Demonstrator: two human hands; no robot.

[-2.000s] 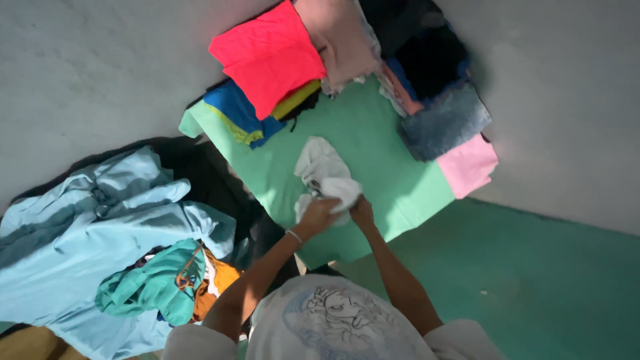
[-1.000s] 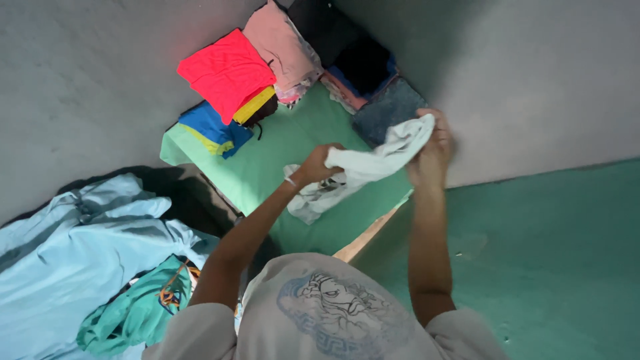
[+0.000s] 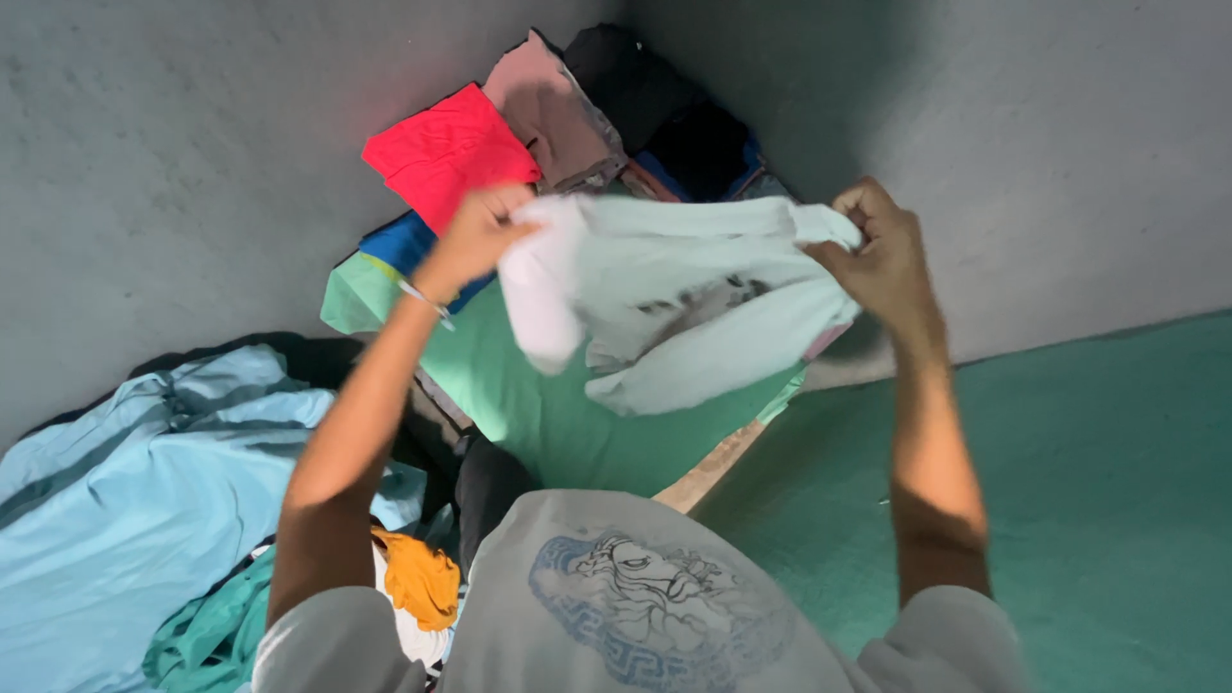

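A white garment with a dark print (image 3: pixel 693 289) hangs spread between my two hands, above a surface covered with green cloth (image 3: pixel 539 414). My left hand (image 3: pixel 486 236) pinches its left upper edge, and a blurred, loose part dangles just below those fingers. At the opposite end, my right hand (image 3: pixel 871 245) grips the other upper corner between thumb and fingers. Behind the garment lie a folded red cloth (image 3: pixel 448 149), folded pinkish-brown cloth (image 3: pixel 553 115) and dark folded clothes (image 3: pixel 698 149). The garment hides part of these piles and of the green cloth.
Blue and yellow folded cloth (image 3: pixel 399 245) lies at the left edge of the green surface. At lower left are a light blue cloth heap (image 3: pixel 164 452), a teal garment (image 3: pixel 221 626) and an orange one (image 3: pixel 421 580). Grey walls (image 3: pixel 1078 173) meet behind the piles.
The white garment, bunched low over the green cloth two seconds ago, is now raised and stretched wide. My hands have moved apart and upward.
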